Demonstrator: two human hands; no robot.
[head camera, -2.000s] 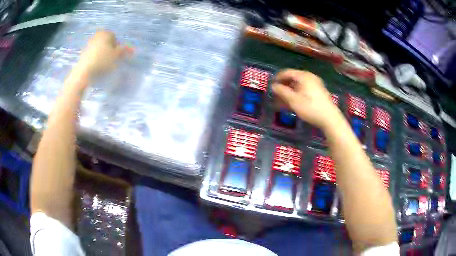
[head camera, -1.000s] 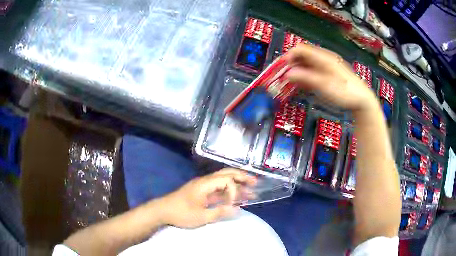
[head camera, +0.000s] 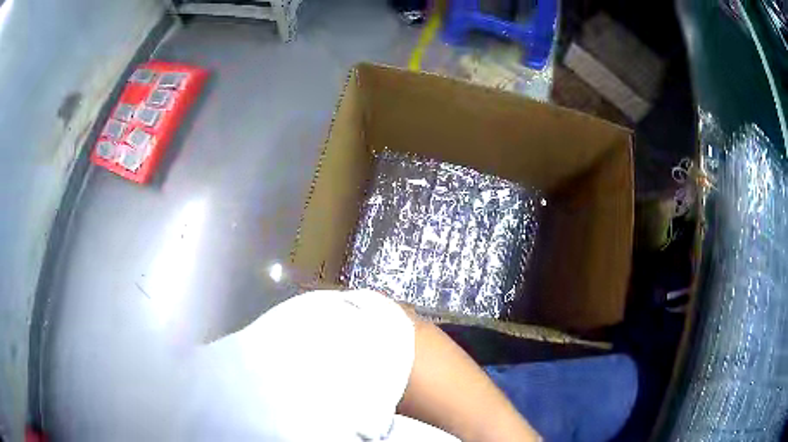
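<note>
The open brown cardboard carton (head camera: 484, 108) stands in the centre. Shiny crinkled clear packaging (head camera: 445, 237) covers its bottom. The stack of clear trays (head camera: 747, 302) shows along the right edge, cut off by the frame. A white sleeve (head camera: 346, 363) and a bare forearm (head camera: 458, 380), apparently of my left arm, cross the bottom centre. The hand at its end is cut off by the lower edge. My right hand is not in view. The display modules are out of view.
Grey floor (head camera: 242, 173) lies left of the carton. A red panel with pale characters (head camera: 164, 142) is at the upper left, near a pale wall (head camera: 65, 104). Blue stool legs (head camera: 501, 30) stand behind the carton. A blue-clad leg (head camera: 562, 393) is below it.
The view has swung left, from the trays on the bench to the carton and floor. Both hands and the module lifted by my right hand have left the picture.
</note>
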